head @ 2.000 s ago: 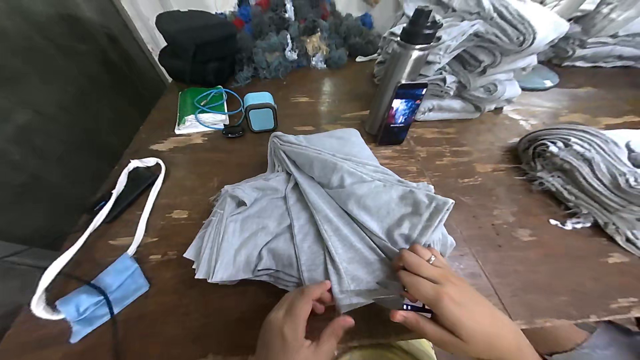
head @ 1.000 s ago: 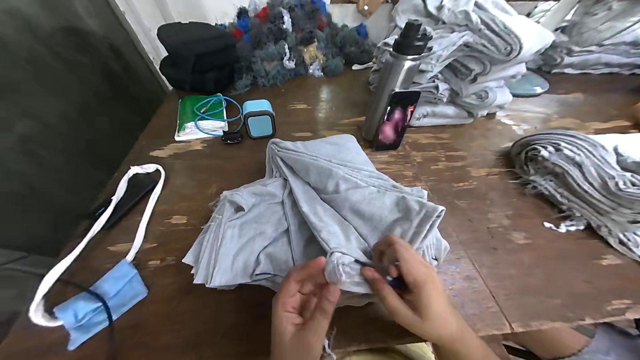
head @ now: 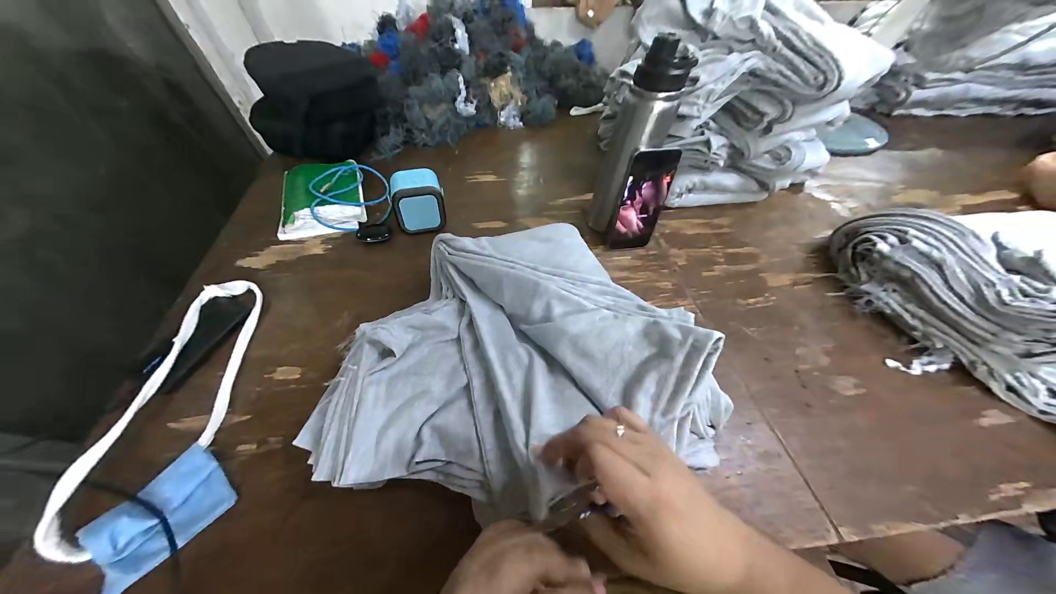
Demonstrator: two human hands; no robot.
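Layered grey fabric pieces (head: 528,355) lie in a stack on the wooden table near its front edge. My right hand (head: 631,495), with a ring on one finger, is curled at the stack's near edge around a small tool (head: 577,499) that is blurred and partly hidden; its kind cannot be told. At the bottom of the view, my left hand (head: 524,561) is blurred by motion, close below the fabric's near edge. Whether its fingers hold the cloth is not clear.
Behind the stack, a phone (head: 643,198) leans on a steel bottle (head: 639,132). A blue-cased device (head: 418,200) and green packet (head: 318,198) stand at back left. A face mask (head: 161,511) lies at left. More folded grey fabric (head: 949,289) lies right. Part of a person (head: 990,561) shows lower right.
My left hand has moved down from the cloth's near edge, which hangs lower than a second ago. My right hand remains beside that edge.
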